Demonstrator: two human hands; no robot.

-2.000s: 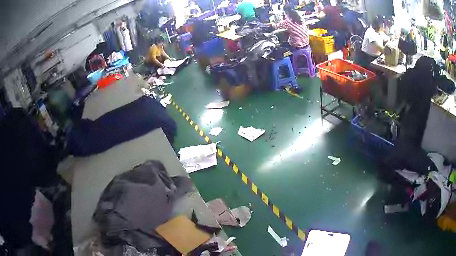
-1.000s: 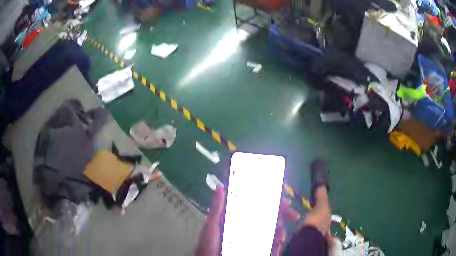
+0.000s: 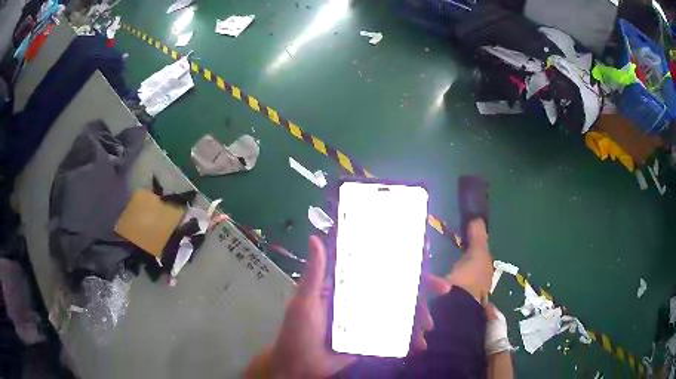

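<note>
My left hand [image 3: 300,326] holds a smartphone [image 3: 380,270] with a glaring white screen. The thumb lies along its left edge and fingertips show at its right edge. The screen content is washed out. My right hand [image 3: 495,326] is low at the right of the phone, beside my dark-clothed leg, with a white wrap around the hand and wrist. Its fingers are small and partly hidden, so its grip is unclear.
The grey table [image 3: 215,318] at left bears a grey fabric bundle [image 3: 93,192], a cardboard piece [image 3: 150,222], a clear plastic bag [image 3: 105,300] and navy fabric [image 3: 59,96]. Paper scraps [image 3: 541,322] lie on the green floor. Garment pieces [image 3: 552,74] and a blue crate [image 3: 645,81] are at upper right.
The view has tilted down from the workshop to the floor and table. The phone has risen into view with my left hand around it. My leg and wrapped right hand now show.
</note>
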